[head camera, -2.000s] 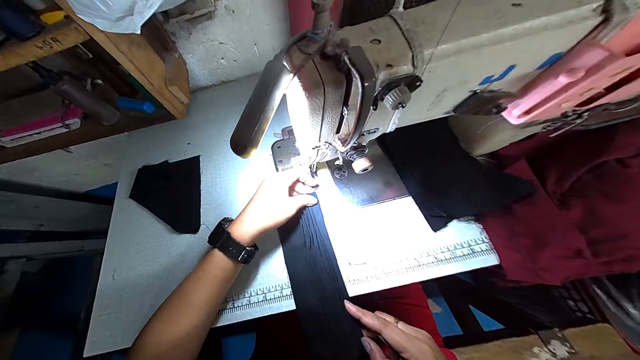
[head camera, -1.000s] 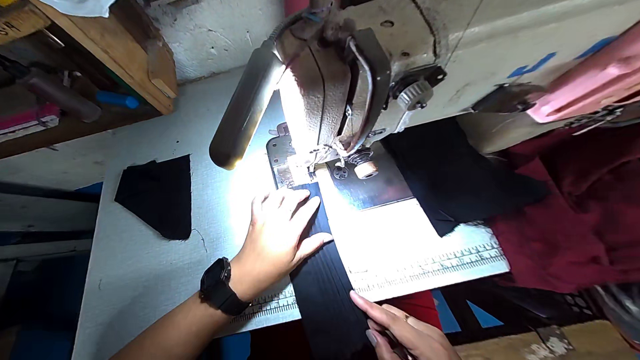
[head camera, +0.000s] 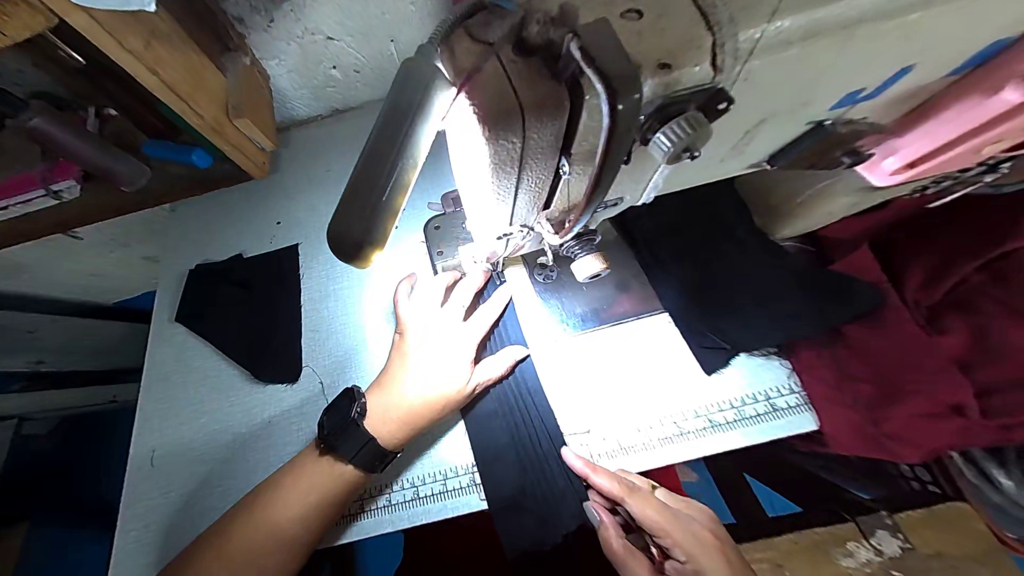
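A long strip of black fabric runs from under the needle area of a sewing machine over the table's front edge. My left hand, with a black watch on its wrist, lies with spread fingers on the strip and the table just before the presser foot. My right hand is at the strip's right edge near the table's front, index finger extended, other fingers curled around something thin and dark that is mostly hidden. The needle itself is hard to make out in the glare.
A black fabric piece lies left on the table. More black fabric and maroon fabric lie at the right. A lamp hangs beside the machine head. A wooden shelf stands back left. Ruler tape lines the front edge.
My left hand, bunched near the presser foot two seconds ago, now lies flatter with its fingers spread. My right hand remains at the strip's right edge. The view has shifted somewhat.
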